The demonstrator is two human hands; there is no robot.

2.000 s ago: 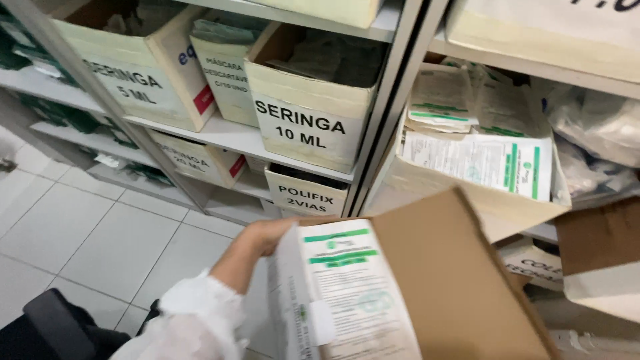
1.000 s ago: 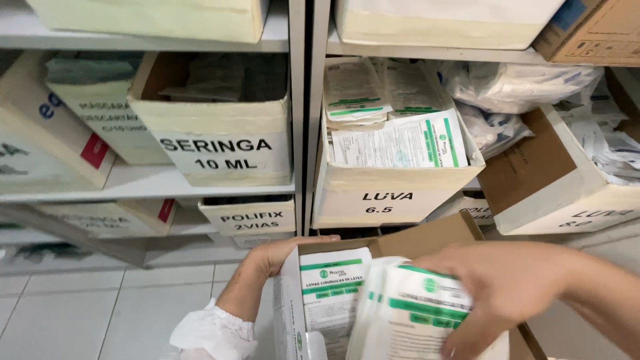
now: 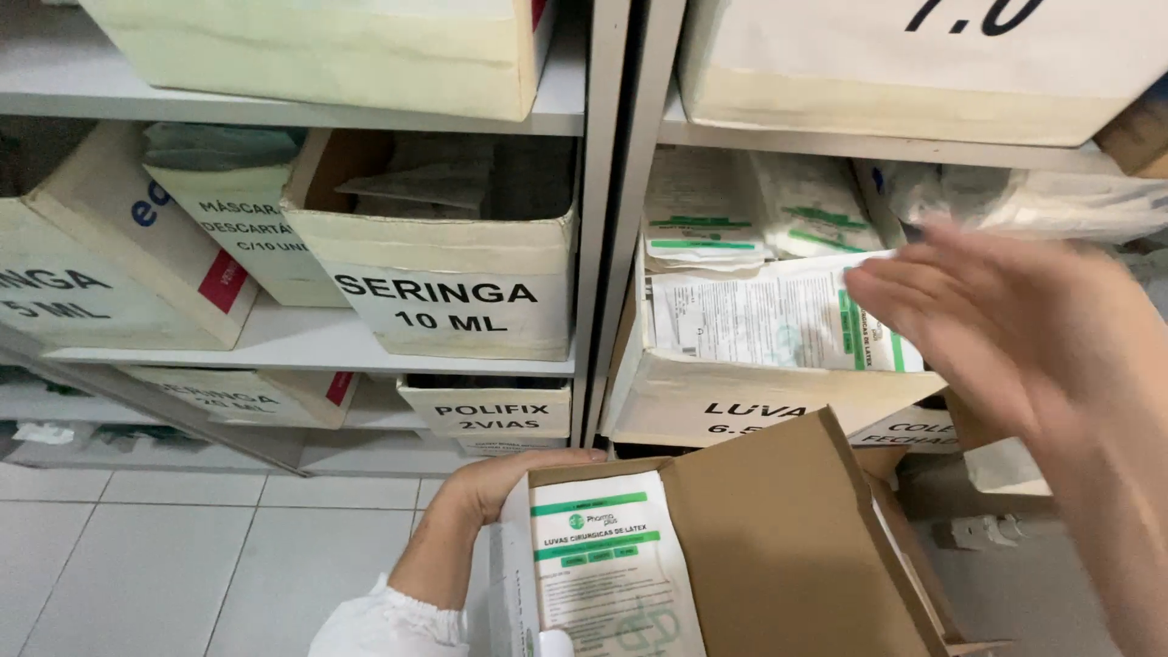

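Note:
My left hand (image 3: 520, 479) grips the far left side of an open cardboard box (image 3: 757, 538), its fingertips at the rim. Inside the box, on its left, lie packets of latex surgical gloves (image 3: 607, 575) with green bands. My right hand (image 3: 958, 310), blurred and with nothing seen in it, is raised at the right, partly in front of the shelf bin marked LUVA 6.5 (image 3: 666, 388). Glove packets (image 3: 757, 315) fill that bin; one lies flat on top at the front, others stand behind it.
Left of the shelf upright (image 3: 610, 228) are bins marked SERINGA 10 ML (image 3: 456, 310), POLIFIX 2VIAS (image 3: 488, 411) and a mask bin (image 3: 265, 246). A bin marked 7.0 (image 3: 894, 82) is on the shelf above. Plastic-wrapped supplies (image 3: 1040, 196) lie at right. Tiled floor (image 3: 301, 566) shows below.
One second ago my right hand held several glove packets over the open box; now it is up by the LUVA 6.5 bin without them. My left hand still holds the box.

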